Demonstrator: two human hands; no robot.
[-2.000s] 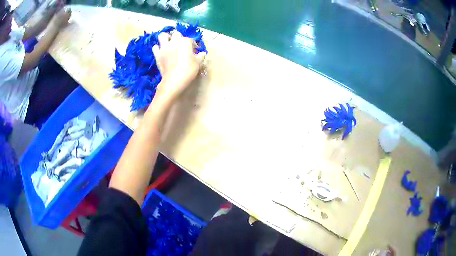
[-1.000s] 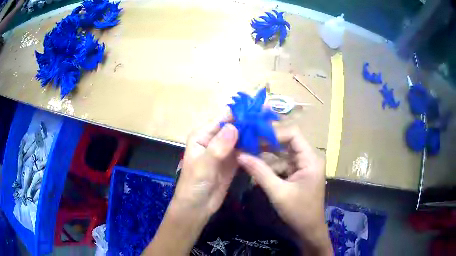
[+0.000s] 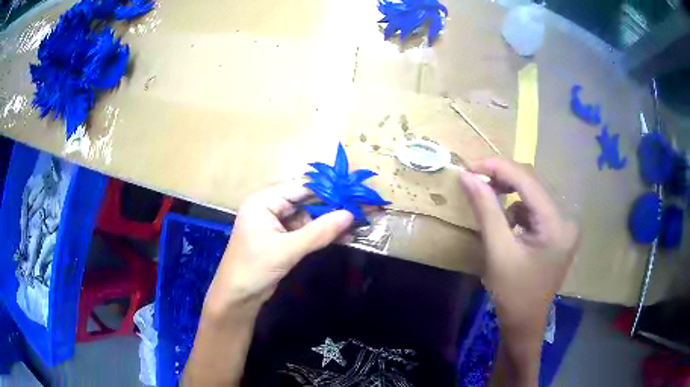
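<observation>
My left hand (image 3: 265, 234) holds a bright blue spiky hair piece (image 3: 338, 187) over the front edge of the cardboard, spikes pointing up and right. My right hand (image 3: 522, 219) pinches the end of a thin pale stick (image 3: 467, 171) between thumb and fingers. The stick's other end reaches the small white oval glue dish (image 3: 422, 155), which sits among brown spots on the cardboard. Glue in the dish cannot be made out clearly. A second thin stick (image 3: 475, 127) lies loose right of the dish.
A heap of blue spiky pieces (image 3: 79, 64) lies at left, one single piece (image 3: 412, 18) at top. A whitish blob (image 3: 523, 30) tops the yellow tape (image 3: 526, 113). Small blue pieces (image 3: 609, 148) and rounded blue parts (image 3: 645, 218) lie at right. Blue crates (image 3: 66, 257) stand below.
My right hand has left the spiky piece, moved right and taken hold of the stick at the dish. My left hand keeps the piece, now slightly lower and further left.
</observation>
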